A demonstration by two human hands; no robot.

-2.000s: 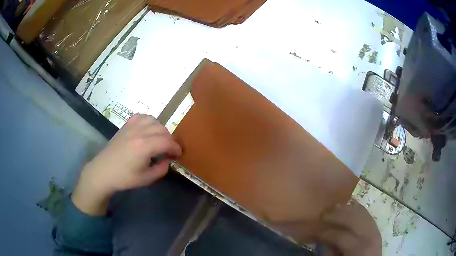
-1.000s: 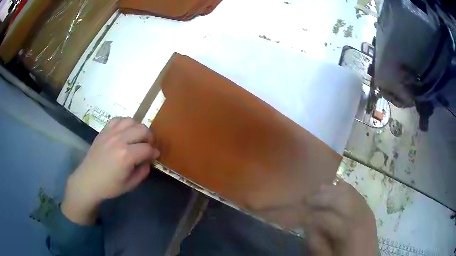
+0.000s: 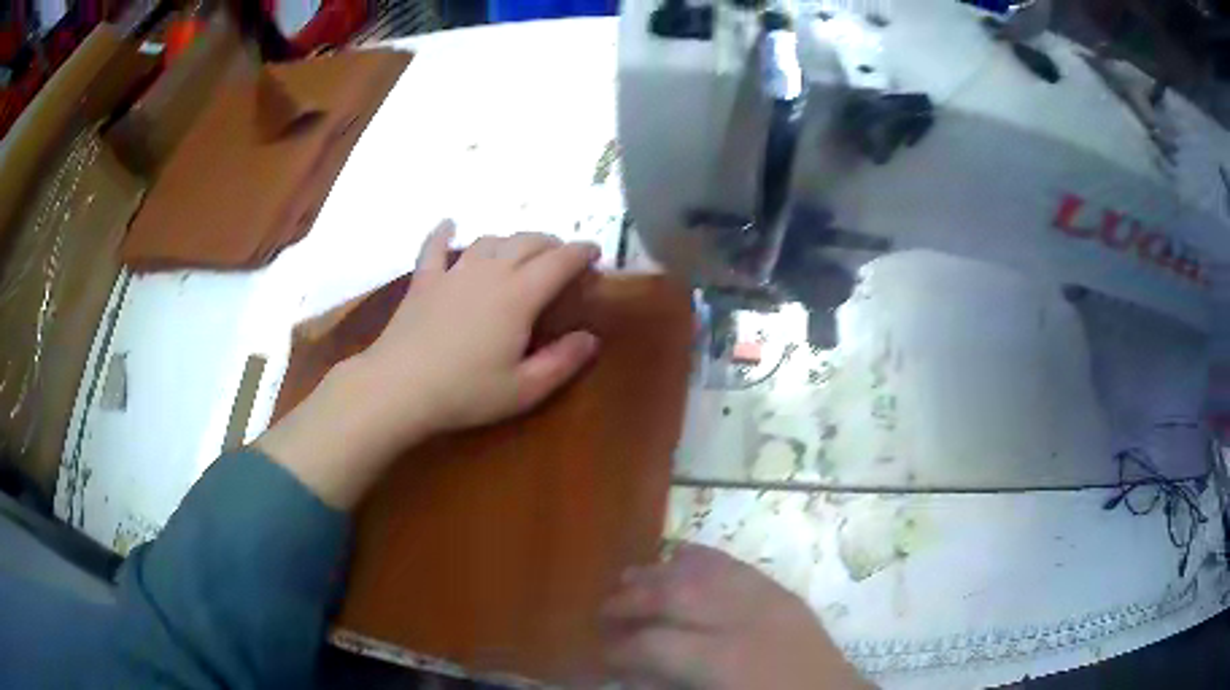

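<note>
A brown panel lies on the white table left of the needle area, its right edge beside the metal needle plate. My left hand lies on top of the panel near its far edge, fingers spread, thumb on the brown face. My right hand is blurred at the panel's near right corner; its fingertips are on the panel, but whether they grip it is hidden by blur. A narrow dark strip lies left of the panel.
The off-white sewing machine head with red lettering stands at the right. A brown stack of panels lies at the far left, beside a plastic-wrapped brown piece. Thin dark eyeglasses lie at the right. A printed scale runs along the table's near edge.
The view has swung right and up, showing the machine head. The panel is now beside the needle area. My left hand has moved from its near left corner onto its far part. The white sheet is no longer distinguishable.
</note>
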